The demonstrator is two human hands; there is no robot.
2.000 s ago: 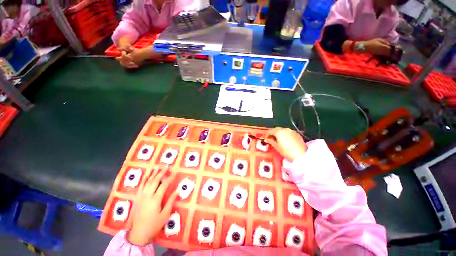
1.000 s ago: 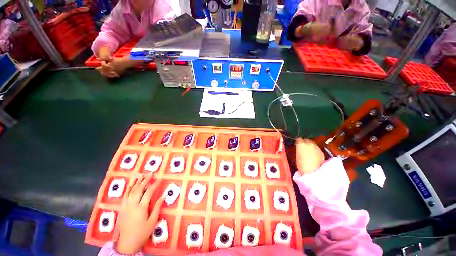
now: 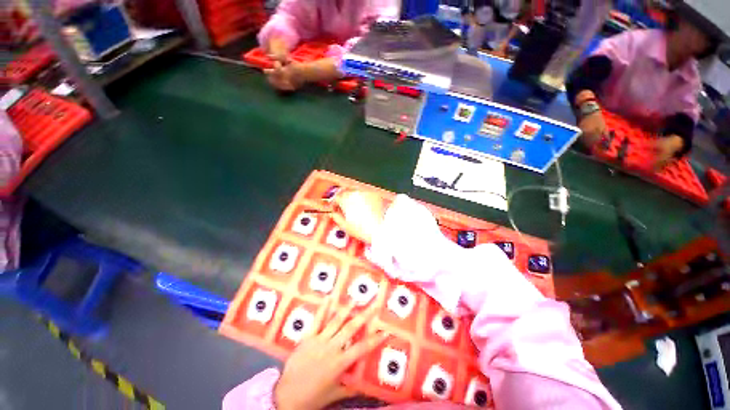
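Observation:
An orange-red blister tray [image 3: 276,240] lies in front of me with rows of white watch bodies [image 3: 393,367], backs up with black round centres. In the back row, dark screens face up, such as one watch body [image 3: 539,263] at the right. My right hand [image 3: 362,212] reaches across to the tray's back left corner; a thin dark tip shows at its fingers, too blurred to name. My left hand [image 3: 320,364] lies flat with fingers spread over the front of the tray. My right sleeve hides part of the back rows.
A blue control box [image 3: 496,128] and a white record sheet [image 3: 458,178] with a pen stand behind the tray. An orange clamp fixture [image 3: 640,304] is at right, near a white scrap [image 3: 665,355]. A blue stool [image 3: 96,276] is at left. People in pink smocks sit opposite.
The view has turned and shifted. My right hand has moved from beside the tray's right edge to its back left corner. My left hand stays on the tray.

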